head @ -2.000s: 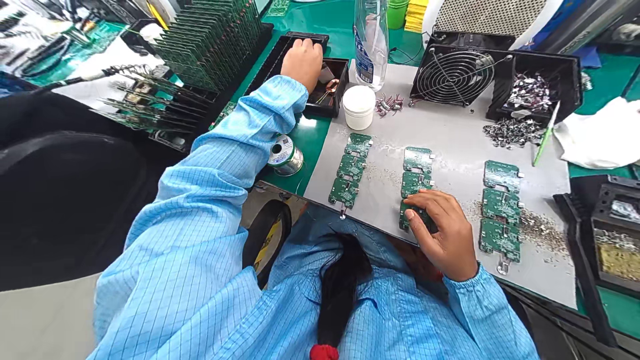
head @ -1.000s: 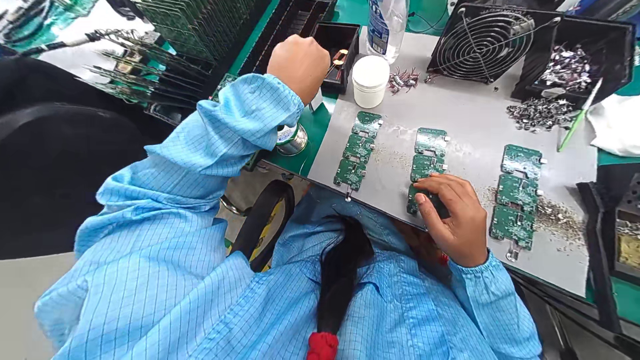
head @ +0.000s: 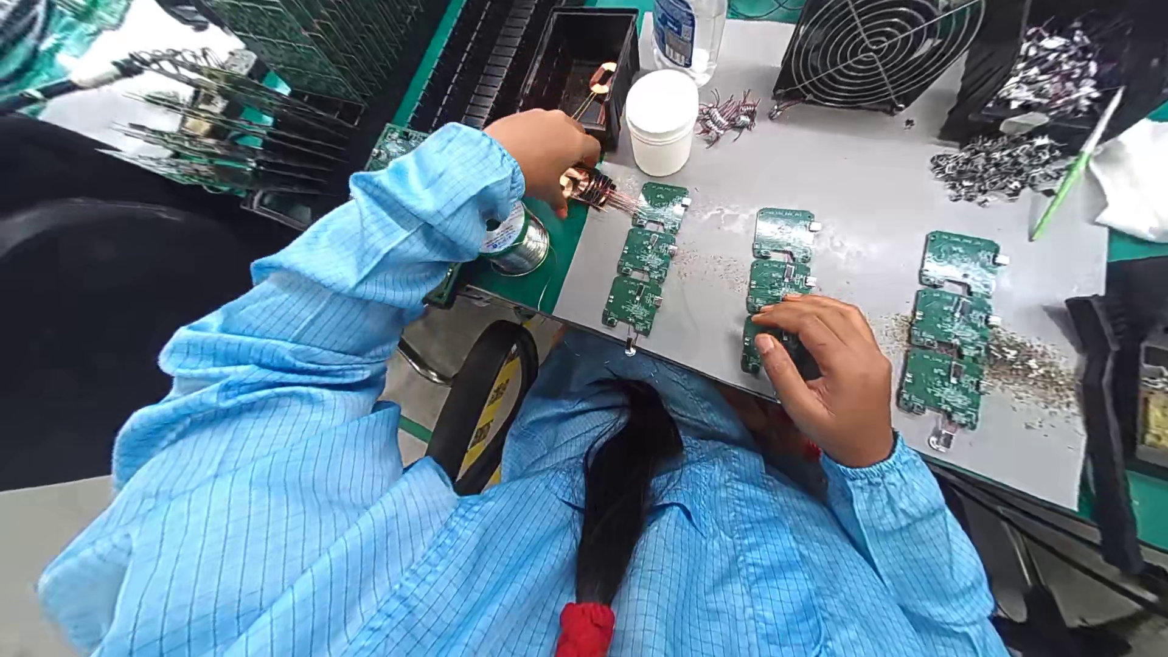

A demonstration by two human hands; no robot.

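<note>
My left hand (head: 547,155) holds several copper wire coils (head: 589,187) with thin leads, just above the upper end of the left strip of green circuit boards (head: 646,254). My right hand (head: 826,370) rests over the lower end of the middle board strip (head: 781,235), fingertips on it; the palm hides part of that board. A third strip of green boards (head: 947,331) lies to the right. Beside my left hand are a white plastic jar (head: 660,123), a spool of solder wire (head: 517,242) and a black bin (head: 581,55) with a copper coil inside.
A clear bottle (head: 689,36) stands behind the jar. A black fan with a wire guard (head: 876,50) sits at the back. Small metal parts (head: 995,167) lie heaped near a green-handled tool (head: 1075,169). Racked circuit boards (head: 301,41) stand at the back left.
My left hand has come from the black bin toward the left board strip, and coils now show in its fingers. My right hand stays on the middle strip.
</note>
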